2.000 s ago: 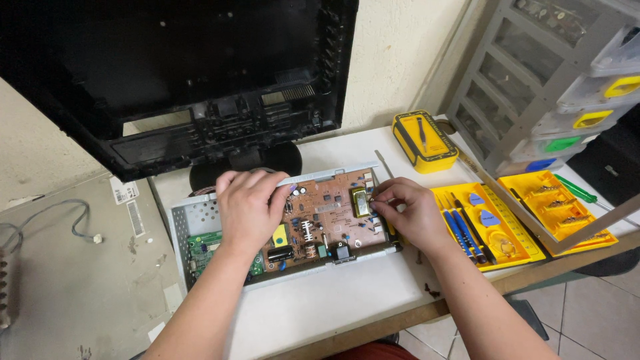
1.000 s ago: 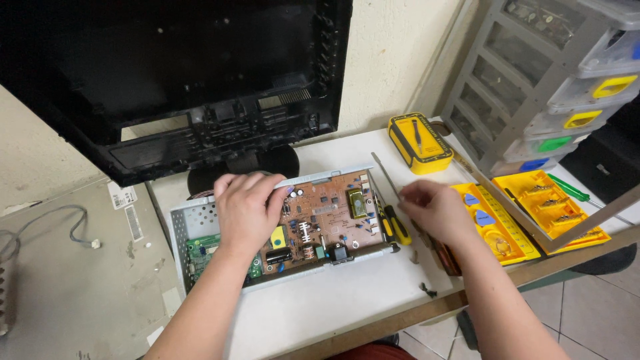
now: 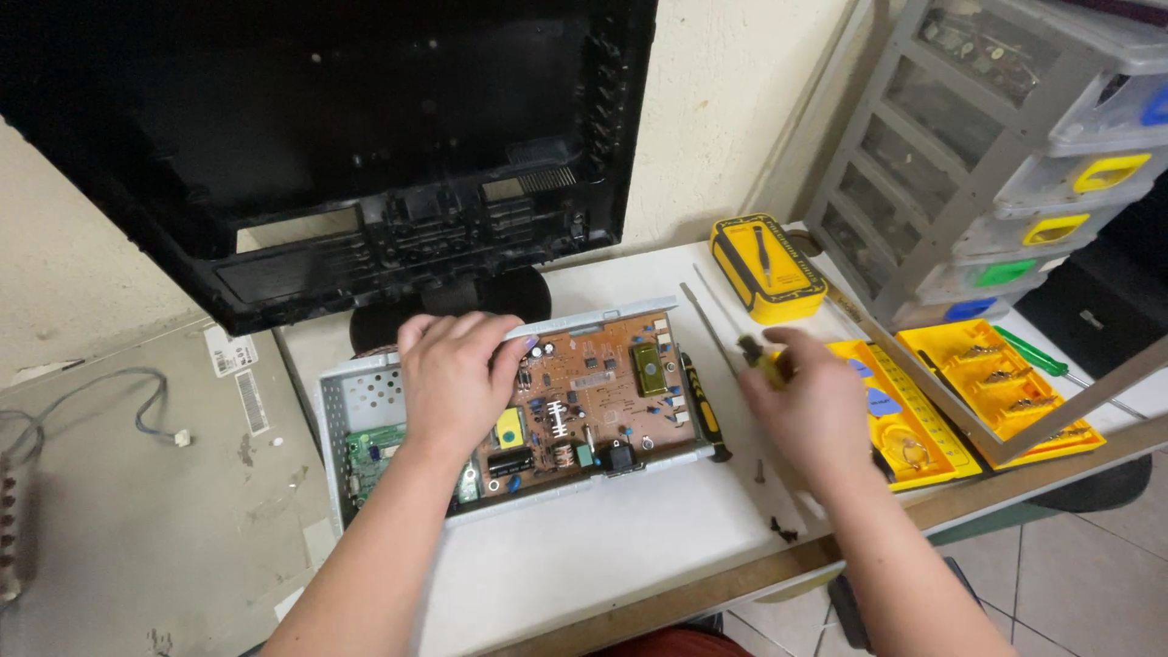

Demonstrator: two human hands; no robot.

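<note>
My left hand (image 3: 461,383) grips the upper edge of a metal chassis (image 3: 602,319), its thumb over the rim. Inside the chassis lie a brown circuit board (image 3: 593,392) and, partly under my left arm, a green circuit board (image 3: 374,452). My right hand (image 3: 803,401), slightly blurred, is over the white table right of the chassis, its fingers closed on the yellow-and-black handle of a screwdriver (image 3: 753,351). A second yellow-and-black screwdriver (image 3: 703,411) lies along the chassis's right end. A loose screw (image 3: 759,471) and several small black screws (image 3: 782,529) lie near my right wrist.
Behind the chassis stands a black monitor housing (image 3: 319,119). A yellow tool case (image 3: 768,269), open yellow trays (image 3: 1004,392), a green-handled screwdriver (image 3: 1031,351) and a drawer cabinet (image 3: 967,155) are at the right. A large metal panel (image 3: 182,511) with a cable (image 3: 151,401) is at the left.
My right hand was over the board's right end; it has moved right, off the chassis, and now holds a screwdriver handle. My left hand stays on the chassis edge.
</note>
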